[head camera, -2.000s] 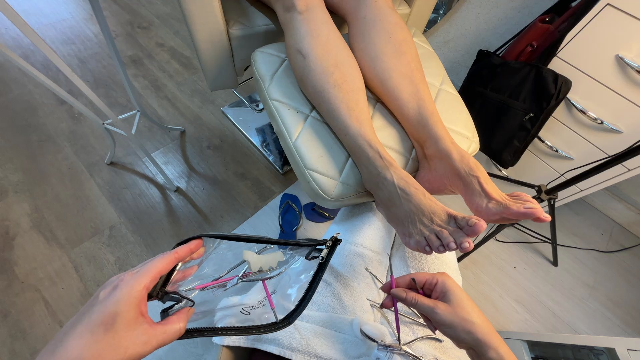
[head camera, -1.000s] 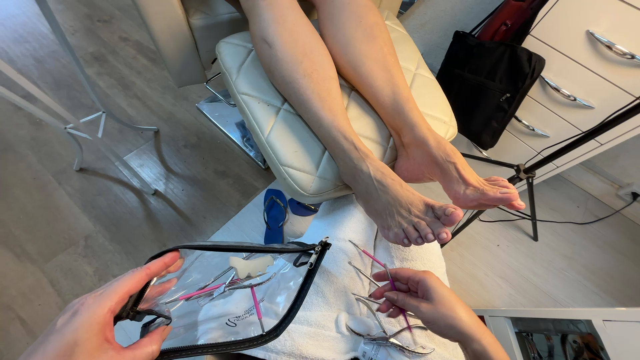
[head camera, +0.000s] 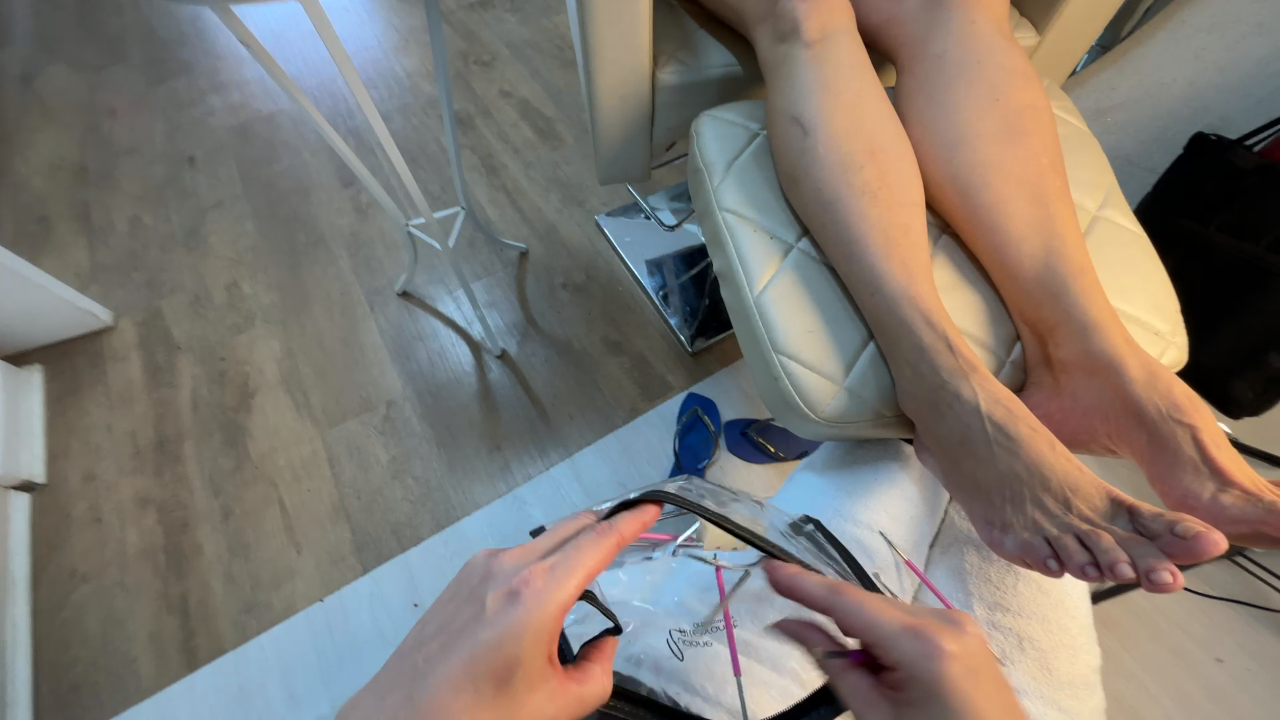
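My left hand (head camera: 510, 620) grips the near-left edge of a clear plastic pouch (head camera: 640, 600) with black zipper trim. Inside the pouch lie a pink-handled tool (head camera: 727, 620) and some metal implements; the pouch bears writing. My right hand (head camera: 890, 640) is at the pouch's right side, fingers curled around a dark pink piece that is mostly hidden. Another pink-handled metal tool (head camera: 918, 572) shows just beyond that hand, over the white towel (head camera: 1040, 620). A person's bare feet (head camera: 1040, 480) rest past the towel, to the right above my right hand.
The person's legs lie on a cream quilted footrest (head camera: 800, 300). Blue flip-flops (head camera: 697, 435) are on the floor beyond the pouch. A white metal stand (head camera: 435, 225) stands at the upper left, a chrome base plate (head camera: 670, 270) beside the footrest. A black bag (head camera: 1215, 270) is at the right.
My right hand has moved from the towel's tools to the pouch, close to my left hand. The pouch's top edge now bows up under my left fingers. The view has swung left.
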